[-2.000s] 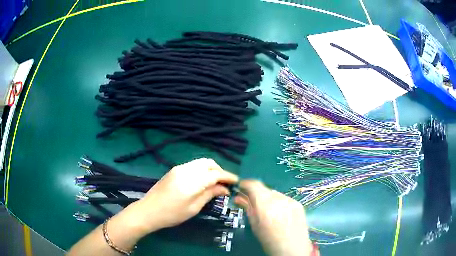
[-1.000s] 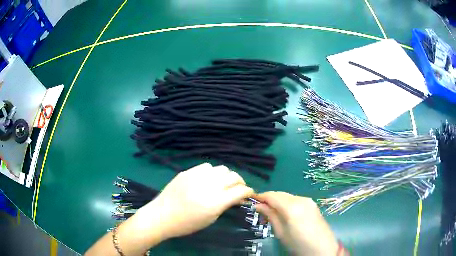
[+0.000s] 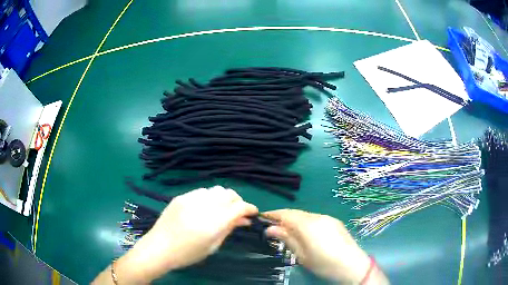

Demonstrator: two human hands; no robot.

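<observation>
My left hand (image 3: pixel 203 225) pinches a black sleeve between thumb and fingers; the sleeve's far end (image 3: pixel 146 192) sticks out to the left behind the hand. My right hand (image 3: pixel 309 234) meets it at the sleeve's right end, fingertips closed there; any wires inside the grip are hidden. A large pile of black sleeves (image 3: pixel 223 128) lies just beyond my hands. The fanned wire leads (image 3: pixel 390 167) lie to the right. Sleeved harnesses (image 3: pixel 239 259) lie under and in front of my hands, with wire tips at the left and white connectors at the right.
A white paper sheet (image 3: pixel 418 111) with dark forked lengths lies at upper right, beside a blue parts bin (image 3: pixel 465 72). Other black harness bundles (image 3: pixel 497 195) are at the right edge. A white tray (image 3: pixel 47 147) with red-orange scissors (image 3: pixel 42 136) and black rolls is at the left edge.
The view has shifted. My hands stay together; a black sleeve end now shows left of my left hand. The loose wire lead seen at lower right two seconds ago is no longer visible.
</observation>
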